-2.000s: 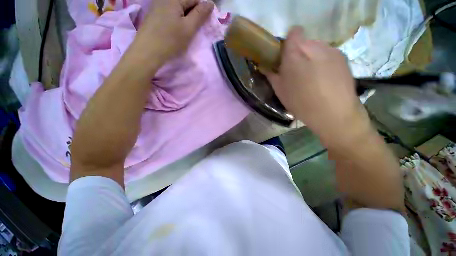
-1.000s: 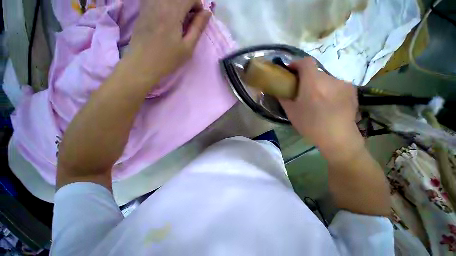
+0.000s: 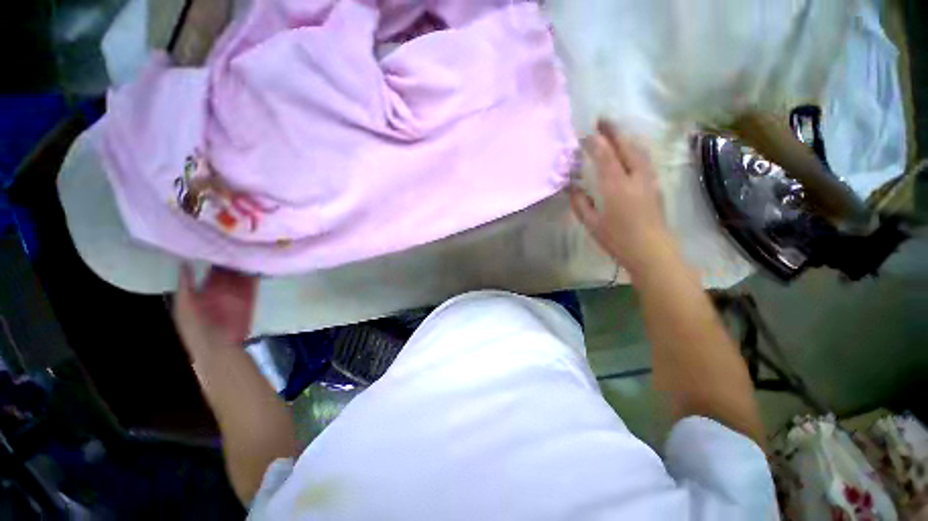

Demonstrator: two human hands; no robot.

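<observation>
The pink garment (image 3: pixel 346 153) lies partly bunched over the left and middle of the pale padded board (image 3: pixel 427 290), its small coloured motif near the front left edge. My left hand (image 3: pixel 219 305) is at the board's front edge, just below the garment, its fingers partly hidden under the edge; its hold is unclear. My right hand (image 3: pixel 626 198) is beside the garment's right edge, fingers spread and slightly blurred, holding nothing. The steam iron (image 3: pixel 768 198) stands at the board's right end, away from both hands, its wooden handle on top.
A loose white cover cloth (image 3: pixel 702 61) lies at the back right, with a bluish-white cloth (image 3: pixel 865 92) beyond the iron. Floral cloth (image 3: pixel 839 468) is at the lower right. A dark opening (image 3: pixel 122 356) lies left below the board. A metal frame stands below the iron.
My right hand has let go of the iron, which now stands farther right. My left hand has moved from the garment's top to the board's front left edge. The garment has shifted, showing its motif.
</observation>
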